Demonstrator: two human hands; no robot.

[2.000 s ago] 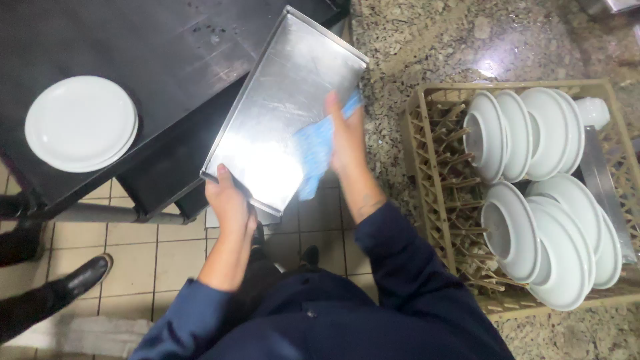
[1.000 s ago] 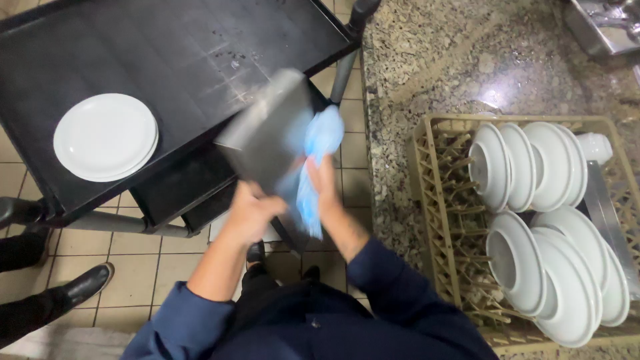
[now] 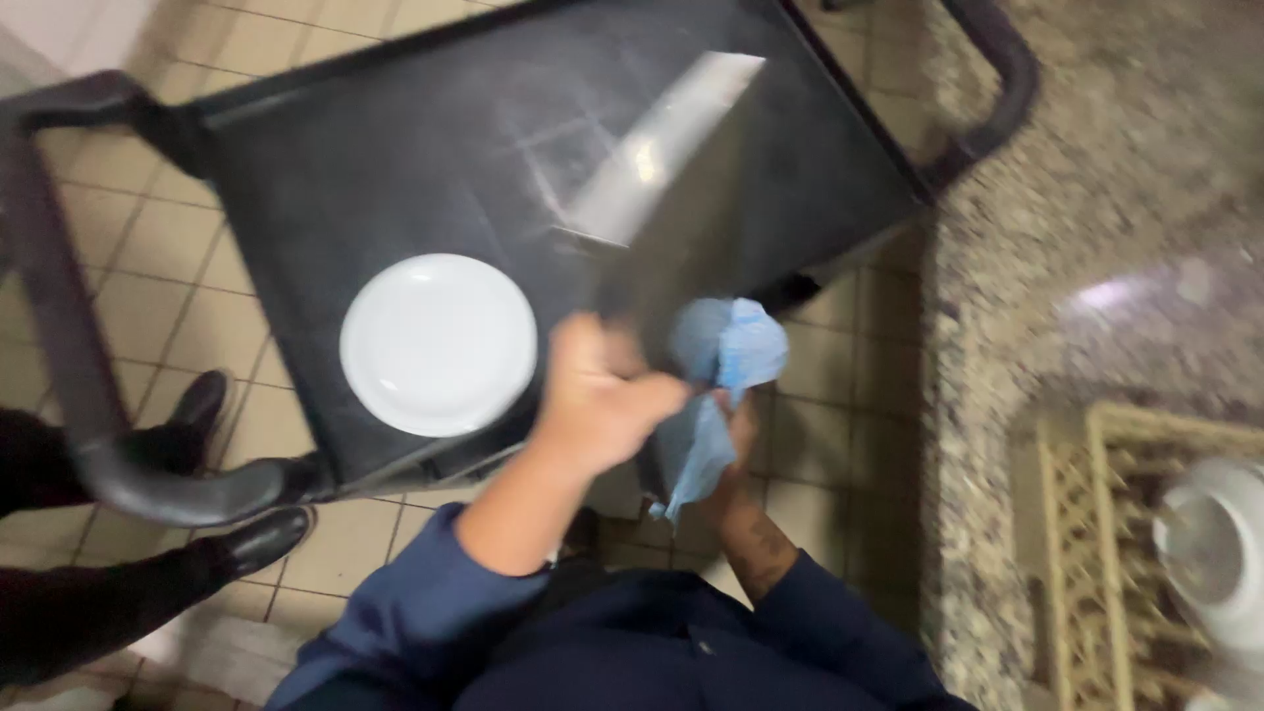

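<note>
My left hand [image 3: 602, 400] grips the near end of a metal tray [image 3: 657, 163], which is blurred and tilted on edge above the black cart. In my right hand [image 3: 736, 434] is a blue cloth [image 3: 746, 346], bunched against the tray's near right side; part of it hangs down. The cloth and tray hide most of my right fingers. White plates [image 3: 439, 346], seen from above as one round plate, lie on the cart to the left of my left hand.
The black cart [image 3: 395, 178] has raised edges and handles at both ends. At the right stands a granite counter [image 3: 1106, 227] with a beige dish rack [image 3: 1101, 553] holding white dishes [image 3: 1215, 543]. A person's black shoes [image 3: 262, 543] are at the left on the tiled floor.
The metal tray has turned from its broad face onto its edge. The cloth has moved from the tray's face to its near right side. The view has shifted left.
</note>
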